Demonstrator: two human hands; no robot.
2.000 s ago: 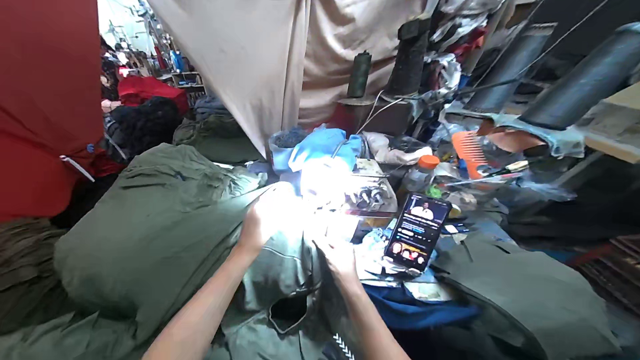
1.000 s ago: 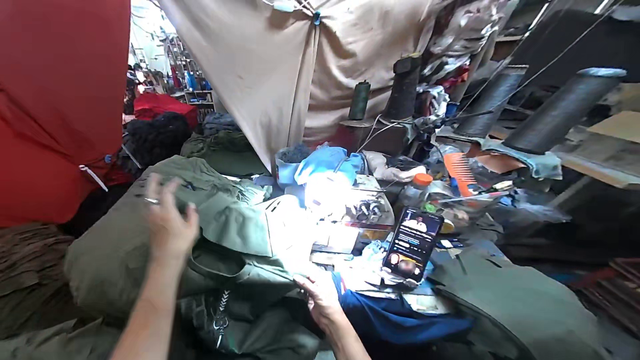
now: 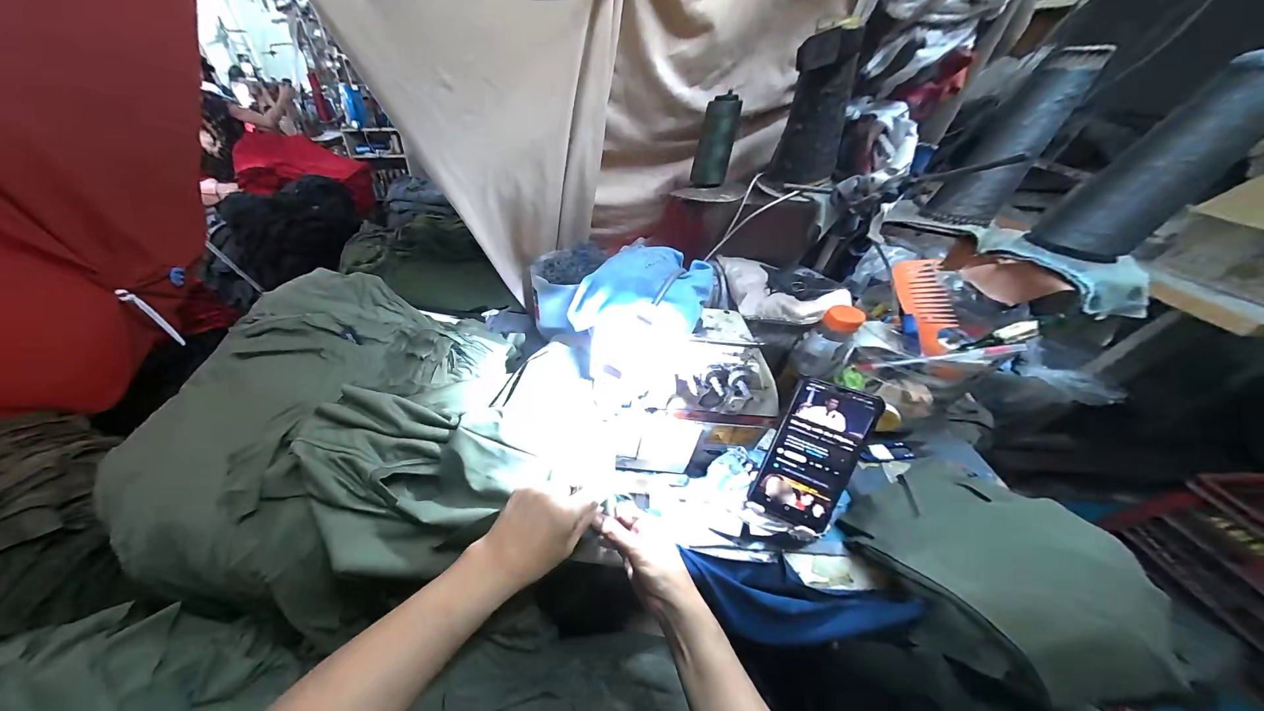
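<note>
My left hand (image 3: 541,533) and my right hand (image 3: 644,551) are close together at the near edge of a brightly lit overlock sewing machine (image 3: 726,380). The fingers of both pinch the edge of an olive green garment (image 3: 395,474), which lies spread to the left over a heap of the same cloth. Glare washes out the cloth around the needle area, so the exact grip there is hard to see. A light blue cloth (image 3: 647,281) is draped on top of the machine. To the right of the hands leans a smartphone (image 3: 818,454) with its screen lit.
Behind the phone stand an orange-capped bottle (image 3: 829,341) and an orange comb (image 3: 926,301). A dark green thread cone (image 3: 717,140) is at the back, before a beige curtain (image 3: 504,109). More olive cloth (image 3: 1027,583) lies at right. A person (image 3: 262,109) is far off at upper left.
My left hand, raised and spread over the cloth a second ago, has come down beside my right hand. The green garment has shifted and now lies flatter to the left.
</note>
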